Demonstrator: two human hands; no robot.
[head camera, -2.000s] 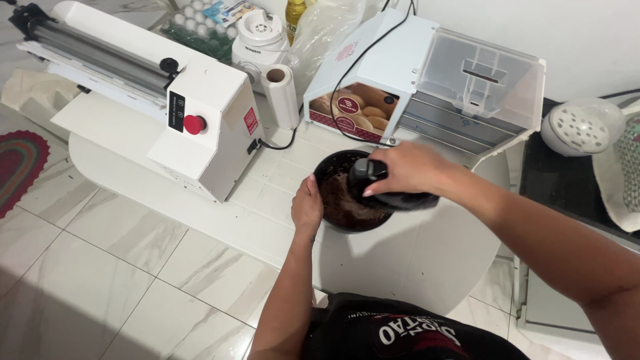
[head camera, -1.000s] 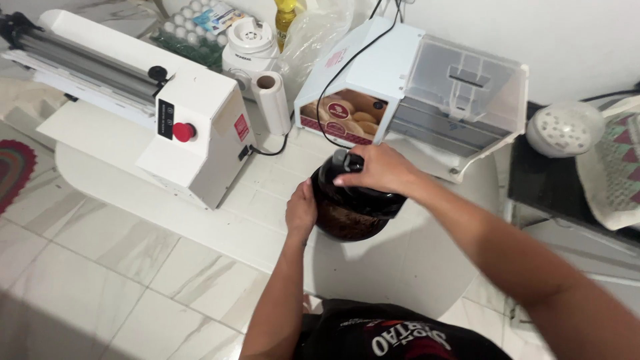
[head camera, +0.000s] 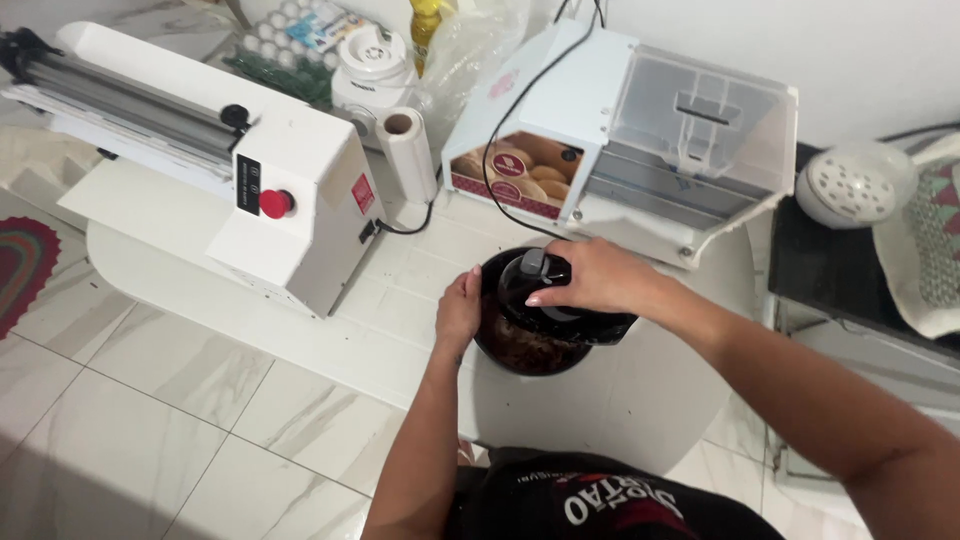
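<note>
A black bowl (head camera: 525, 369) stands on the white table, with a dark brown, lumpy mixture (head camera: 532, 349) inside. My left hand (head camera: 459, 311) grips its left rim, thumb up at the edge. Over the bowl, my right hand (head camera: 604, 277) is closed around the handle of what looks like a black electric hand mixer (head camera: 517, 291). The mixer's body covers the back and right of the bowl and reaches past the right rim. Any beaters are hidden beneath it.
Left stands a white dough sheeter (head camera: 300, 150) with a red button (head camera: 277, 203). Behind the bowl are a paper towel roll (head camera: 407, 154) and a light blue machine with a clear cover (head camera: 540, 90). A black cord (head camera: 491, 142) hangs down its front. Right, a lidded white container (head camera: 847, 187) sits on a dark surface.
My right hand has shifted the mixer about over the bowl, and its body has turned between frames. My left hand stays at the bowl's left side.
</note>
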